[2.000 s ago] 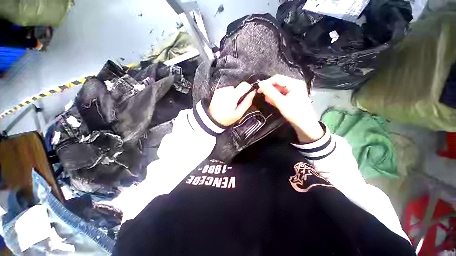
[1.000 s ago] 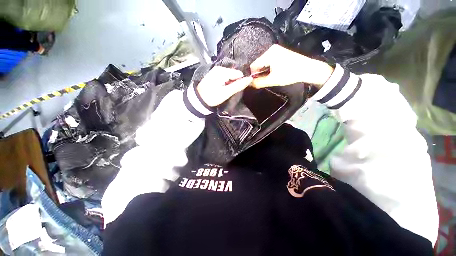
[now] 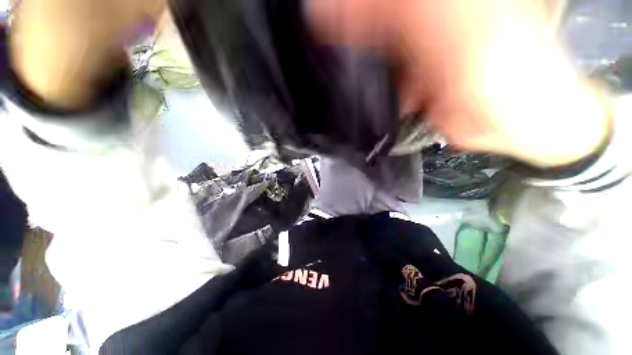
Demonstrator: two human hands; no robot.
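The dark denim garment [image 3: 312,83] is lifted close to the camera at the top centre, strongly blurred and cut off by the top edge. My right hand [image 3: 485,76] is raised at the upper right, large and blurred, its fingers closed over the garment's right side. My left hand [image 3: 76,52] is raised at the upper left, blurred and partly cut off by the top edge; its fingertips and what they may hold cannot be made out. Smooth pale grey cloth [image 3: 371,186] shows over the lap below the garment.
A pile of dark denim garments [image 3: 239,208] lies left of the lap. Green cloth [image 3: 479,248] lies to the right. Part of the shiny black plastic bag [image 3: 457,170] shows beyond the lap at right. Clear plastic with a white label [image 3: 41,338] is at the lower left.
Both hands have risen from the lap towards the camera and moved wide apart. The dark garment has come up off the lap, uncovering the pale grey cloth.
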